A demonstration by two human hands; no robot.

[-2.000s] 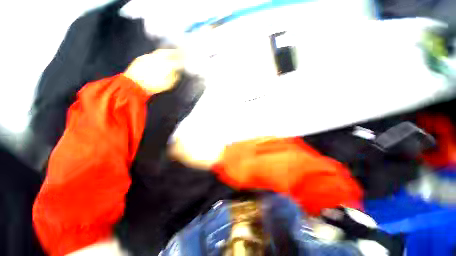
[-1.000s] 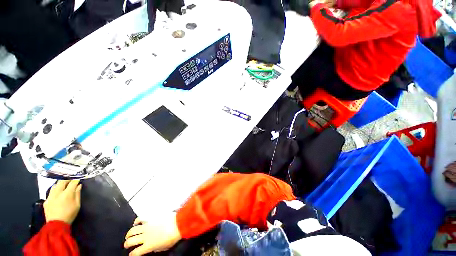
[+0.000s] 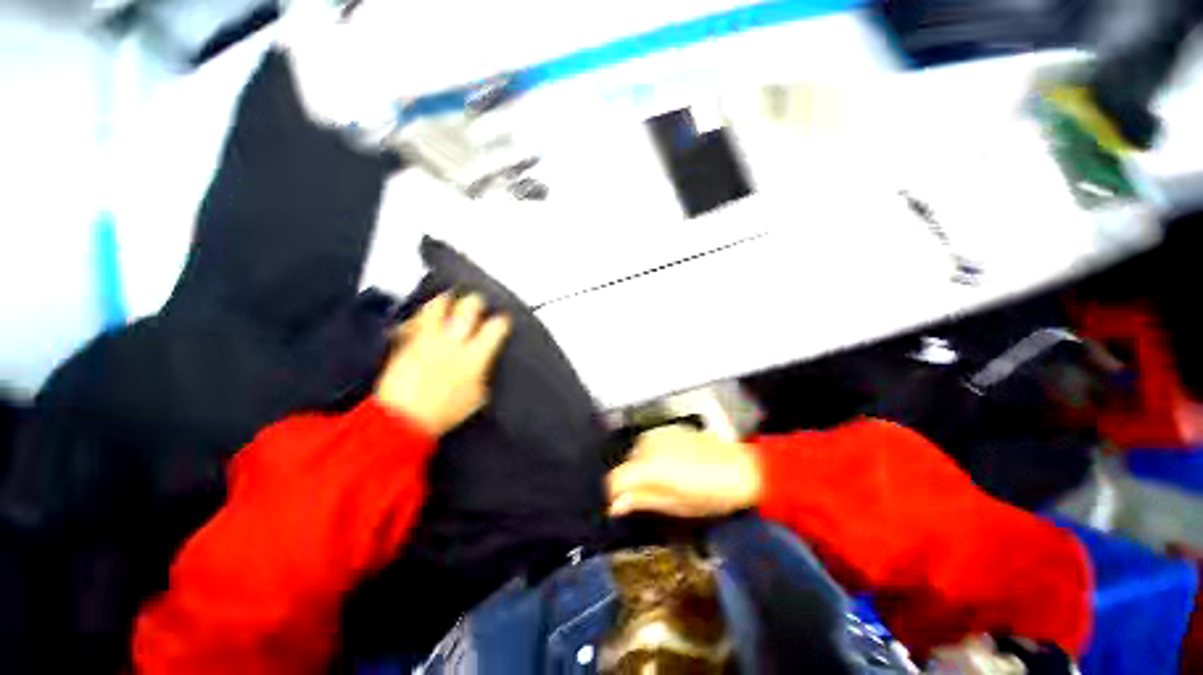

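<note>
A black garment piece (image 3: pixel 528 396) lies over the front edge of the white table and down to my lap, with more black cloth (image 3: pixel 277 224) spreading to the left. My left hand (image 3: pixel 442 363) lies on top of the piece, fingers a little apart, pointing up and away. My right hand (image 3: pixel 679 472) is at the piece's right edge near my waist, fingers curled on the cloth; its fingertips are partly hidden. The sewing machine's needle area (image 3: pixel 495 165) is blurred, above my left hand, and the piece lies apart from it.
A dark rectangle (image 3: pixel 706 172) and slim snips (image 3: pixel 941 237) lie on the white table (image 3: pixel 805 277). A green and yellow item (image 3: pixel 1092 152) is at its far right. Black cloth (image 3: pixel 924 396), a red stool (image 3: pixel 1141 376) and a blue bin (image 3: pixel 1141 580) are below at right.
The view has swung back left since one second ago. The black piece has come away from the needle area toward my lap. My left hand now lies mid-cloth and my right hand is near my waist.
</note>
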